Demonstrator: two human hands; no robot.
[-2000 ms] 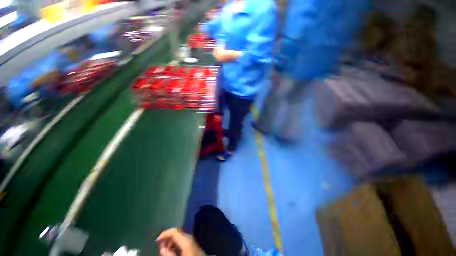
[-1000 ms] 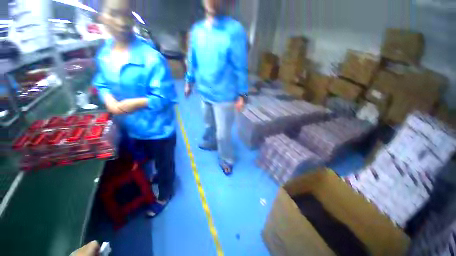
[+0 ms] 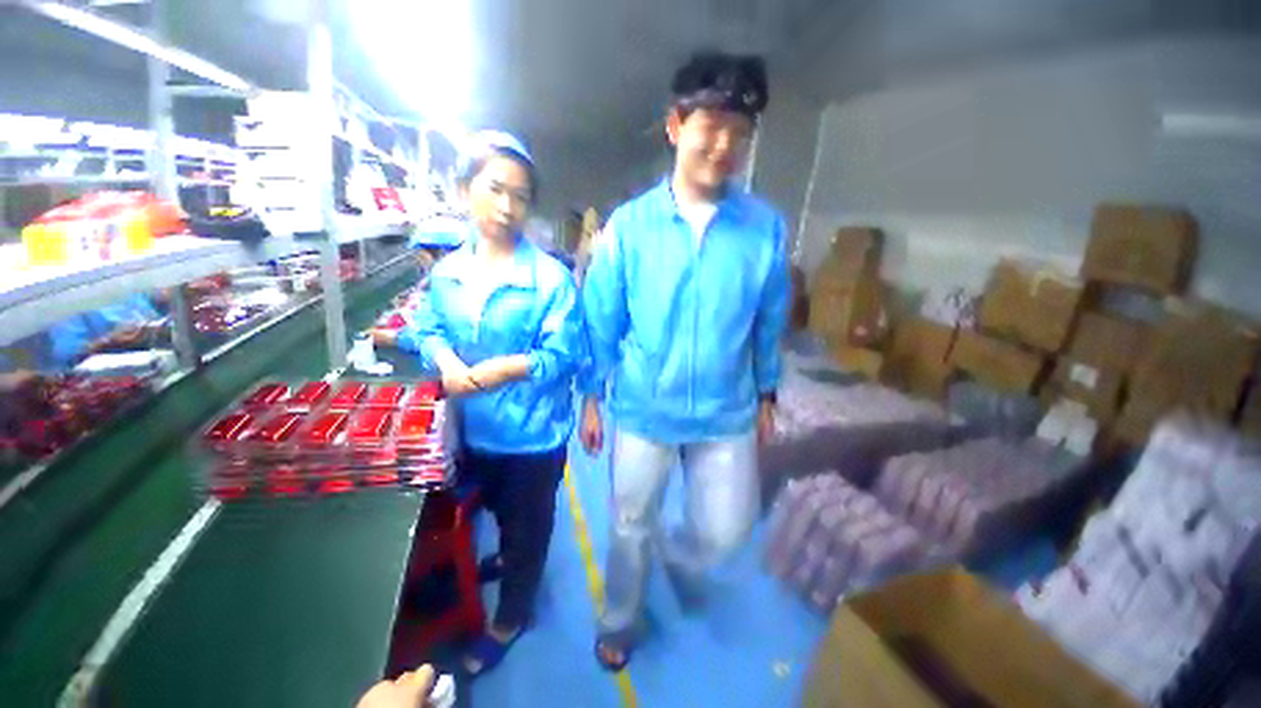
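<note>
My left hand (image 3: 396, 689), as it seems from its angle, shows only as a few fingers at the bottom edge, left of centre, cut off by the frame. A small white piece, likely a cleaning cloth (image 3: 441, 690), is pinched at the fingertips. My right hand is out of the picture. Stacked clear trays of red phones (image 3: 327, 440) sit farther up the dark green bench (image 3: 284, 595).
Two people in blue smocks stand ahead, one beside the bench (image 3: 501, 346), one in the aisle (image 3: 687, 304). A red stool (image 3: 450, 581) is by the bench. An open carton (image 3: 954, 643), pale stacks (image 3: 837, 533) and brown boxes (image 3: 1030, 304) are at right.
The view has swung right and then up, showing both people's faces and the shelf frame. The person in the aisle appears closer. The fingers with the white piece remain at the bottom edge.
</note>
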